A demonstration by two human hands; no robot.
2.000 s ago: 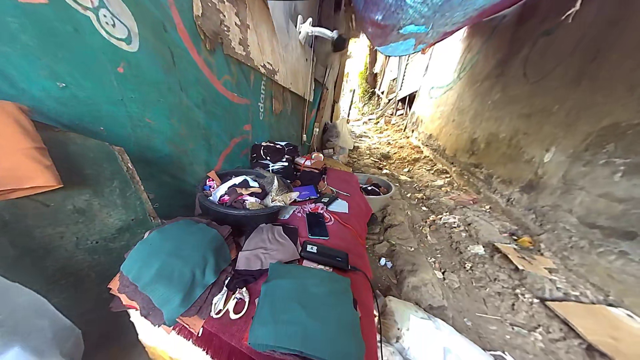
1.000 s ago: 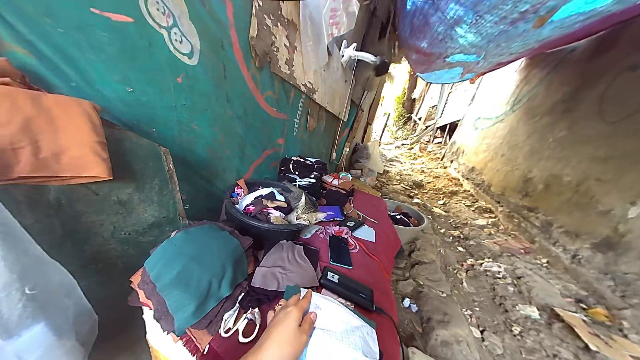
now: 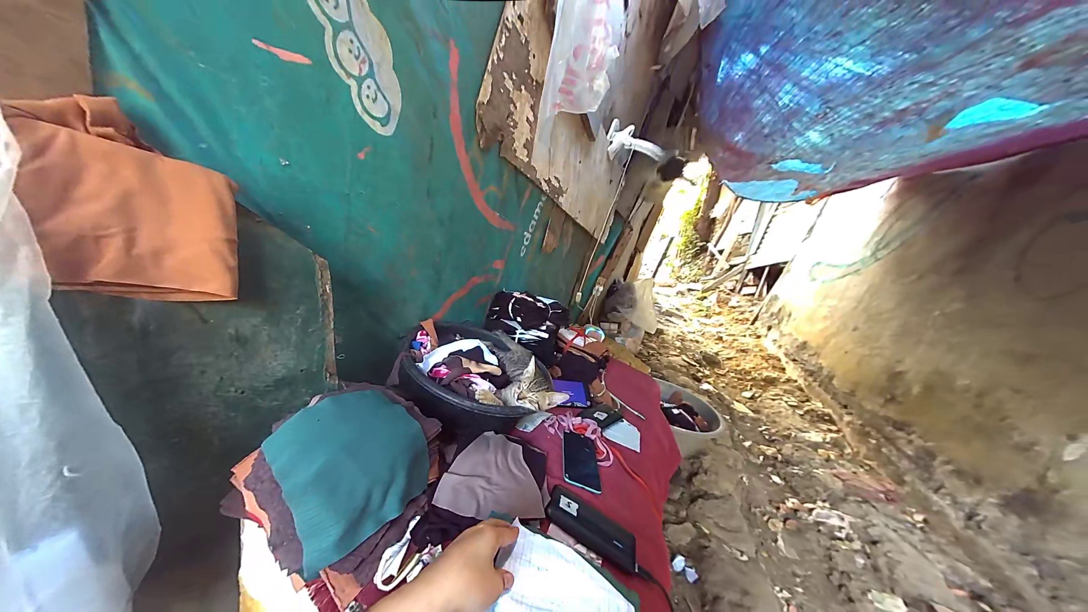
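Observation:
My left hand (image 3: 463, 568) comes in at the bottom and pinches the left edge of a white sheet of paper (image 3: 561, 578) with faint marks. The sheet lies over green cloth, which shows only at its edges. My right hand is out of view. Just beyond the paper lie a black power bank (image 3: 592, 529) with a cable and a dark phone (image 3: 581, 461). Left of my hand is a stack of cut fabric with a teal piece (image 3: 348, 476) on top. White straps (image 3: 396, 563) lie beside the wrist, and a mauve cloth piece (image 3: 489, 474) lies beyond the hand.
A tabby cat (image 3: 525, 387) rests in a black basin (image 3: 425, 393) of fabric scraps. A pale bucket (image 3: 707, 425) stands right of the red cloth (image 3: 650, 399). Orange cloth (image 3: 140, 212) hangs at left. A bluish sheet (image 3: 850, 93) hangs overhead, above a rough dirt path (image 3: 782, 501).
Two seconds ago no hand or paper was in view and the green cloth lay uncovered. The paper now covers most of it, with my left hand at its edge. The view has shifted left.

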